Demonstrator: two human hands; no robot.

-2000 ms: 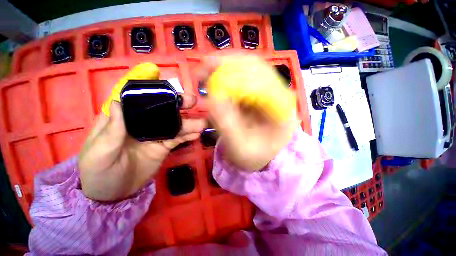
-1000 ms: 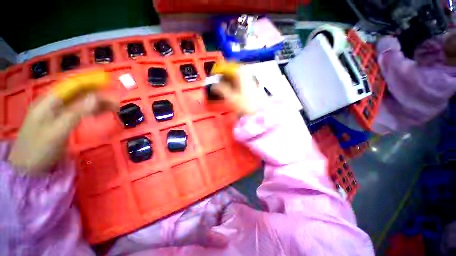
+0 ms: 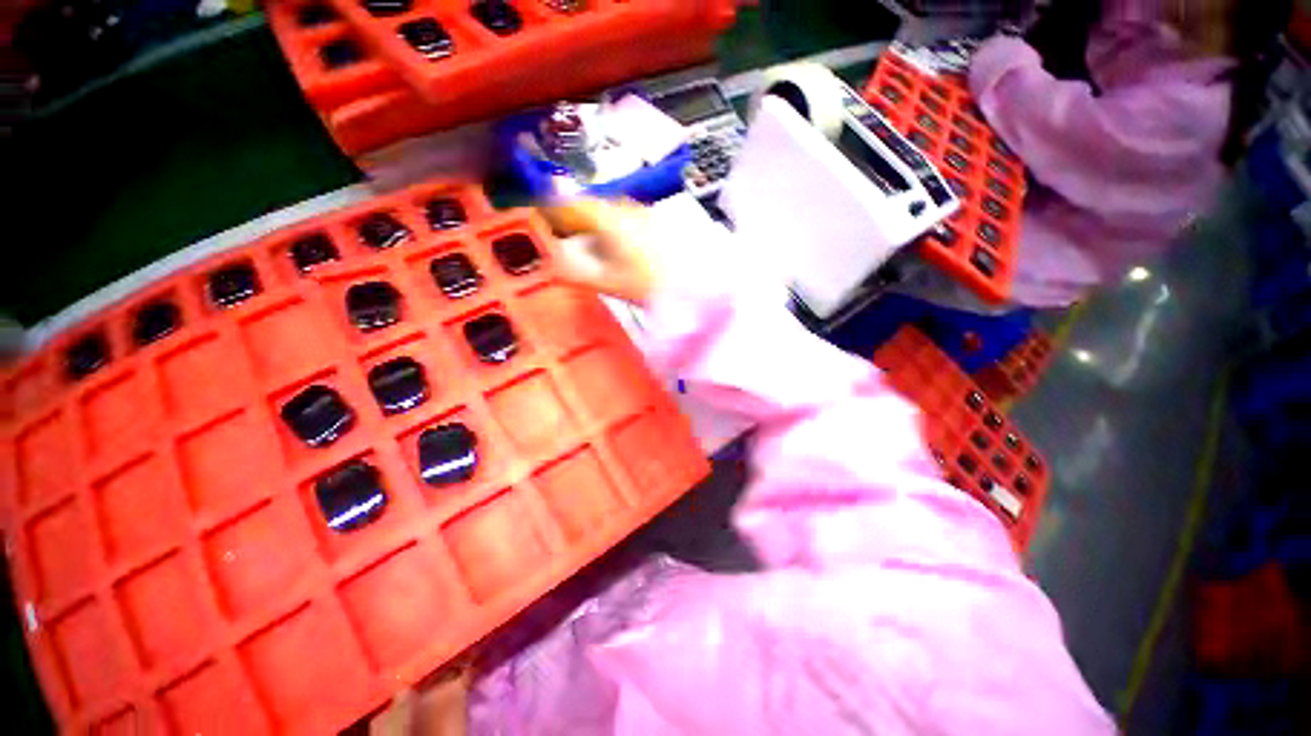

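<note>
The red-orange foam tray (image 3: 237, 532) lies at the left, tilted in the picture, on top of another tray layer. Several black square watch bodies (image 3: 398, 383) sit in its pockets, a row along the far edge and more in the middle. My right hand (image 3: 611, 256), blurred, with yellow on its fingers, is just beyond the tray's right corner, over the white sheet; whether it holds anything cannot be told. My left hand (image 3: 429, 707) is cut off by the bottom edge; only some fingers show at the tray's near edge.
A blue bin (image 3: 633, 178) and a grey calculator (image 3: 712, 155) stand beyond my right hand, with a white boxy device (image 3: 805, 209) to the right. More trays with watch bodies (image 3: 496, 72) lie at the top. Another person's pink sleeve (image 3: 1071, 130) is at the upper right.
The view has turned right. My left hand has left the tray's upper left part and shows at the bottom edge. My right hand has moved off the tray. The white scrap on the tray is gone.
</note>
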